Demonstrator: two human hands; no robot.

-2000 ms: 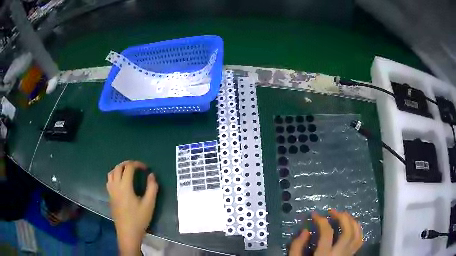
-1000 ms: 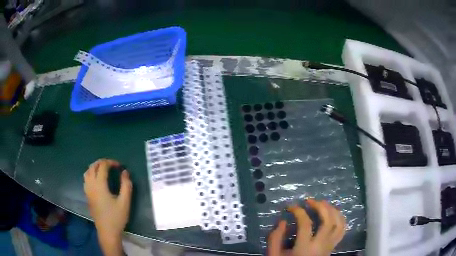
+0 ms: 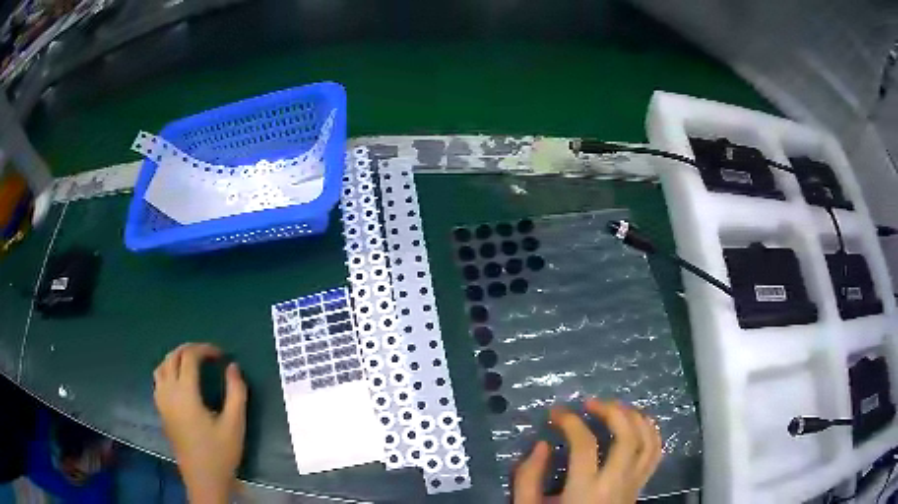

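Observation:
My left hand (image 3: 202, 418) is open above the green bench, left of the label sheet (image 3: 335, 418), with its fingers curved and apart. My right hand (image 3: 596, 458) is open over the lower part of the transparent backing sheet (image 3: 591, 325), its fingers spread. Round black pads (image 3: 485, 267) lie in rows at the sheet's upper left and down its left side. Dotted strips (image 3: 406, 325) lie between the label sheet and the backing sheet. Whether my fingertips touch anything is not clear.
A blue basket (image 3: 231, 236) with used liner strips (image 3: 236, 192) stands at the back left. A black device (image 3: 67, 283) lies at the far left. A white foam tray (image 3: 704, 374) at right holds several black devices (image 3: 768, 285); a cable connector (image 3: 625, 233) lies over the backing sheet.
The view has shifted, so the basket, sheets and tray appear further left. Both hands stay open in much the same places over the bench. Nothing is taken hold of or let go.

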